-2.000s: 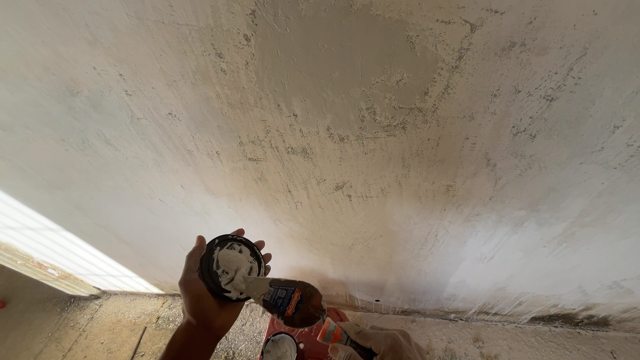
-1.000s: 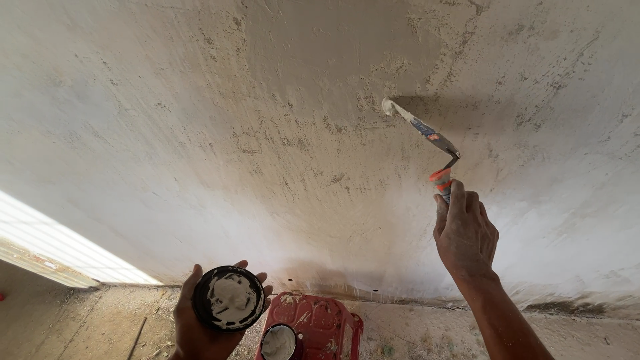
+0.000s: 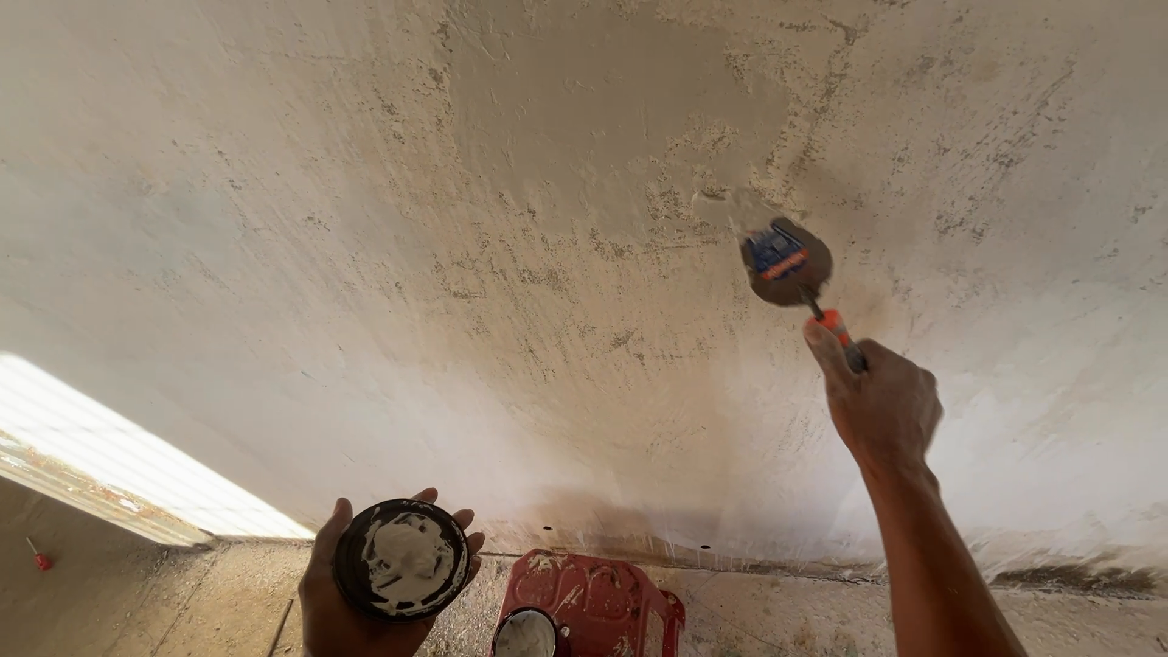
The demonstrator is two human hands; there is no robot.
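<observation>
My right hand [image 3: 881, 397] grips the orange and grey handle of a trowel [image 3: 789, 260] with a rounded metal blade. The blade lies against or very near the plastered wall [image 3: 584, 365], beside a patch of wet filler [image 3: 716, 208]; its front edge is blurred. A larger smooth grey patch covers the wall above and to the left. Low on the left, my left hand [image 3: 324, 584] holds up a round black lid or shallow dish [image 3: 401, 559], its fingers around the rim. White paste [image 3: 411, 557] is spread inside it.
On the floor below the wall stands a splattered red plastic jerrycan or crate [image 3: 593, 584], with a round container of white paste [image 3: 525, 634] at it. A screwdriver-like red-handled tool [image 3: 41, 558] lies far left. Bright light falls on the wall's lower left [image 3: 119, 447].
From low by the dish, my right hand has moved up to the wall with the trowel. Since one second ago the blade has turned flatter to the wall, and wet filler now shows there.
</observation>
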